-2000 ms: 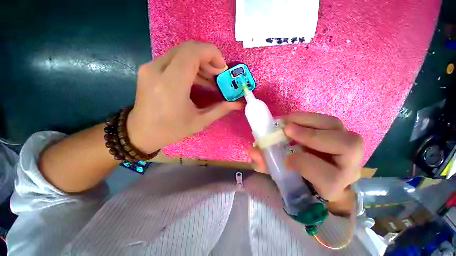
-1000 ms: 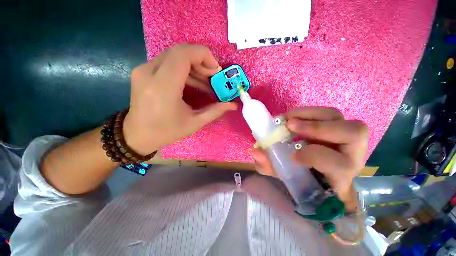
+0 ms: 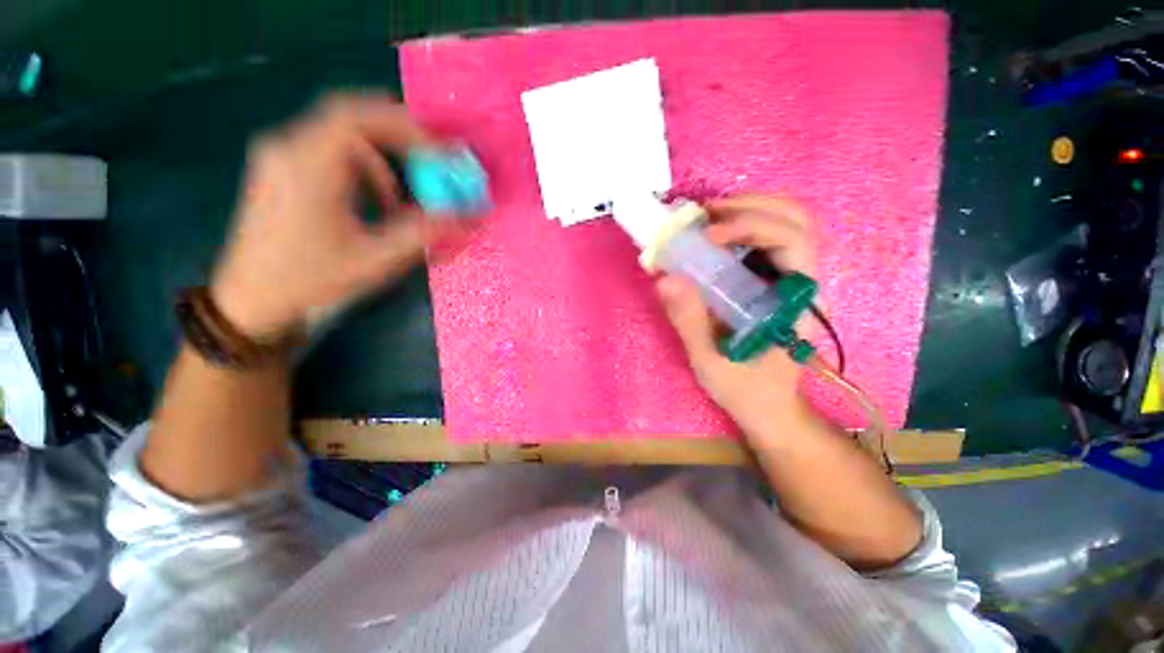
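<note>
My left hand (image 3: 326,211) is blurred and holds the teal device housing (image 3: 447,179) between thumb and fingers, over the left edge of the pink foam mat (image 3: 549,344). My right hand (image 3: 747,344) is closed around the dispensing syringe (image 3: 721,281), with its pale band toward the front and green cap at the rear. The syringe's front end lies over the near edge of the white paper pad (image 3: 597,138), close to its dark dabs. The needle tip cannot be made out against the white. Syringe and housing are well apart.
A brown strip (image 3: 600,450) runs along the mat's near edge. Dark trays with teal bits (image 3: 370,487) lie below it at left. A black box with a red light (image 3: 1130,179) and a clear plastic bag (image 3: 1047,283) are at right. A person's pale sleeve (image 3: 58,536) shows at lower left.
The housing in my left hand has moved left, away from the syringe. My right hand has moved the syringe up to the paper pad's edge. The view has shifted and shows more of the bench.
</note>
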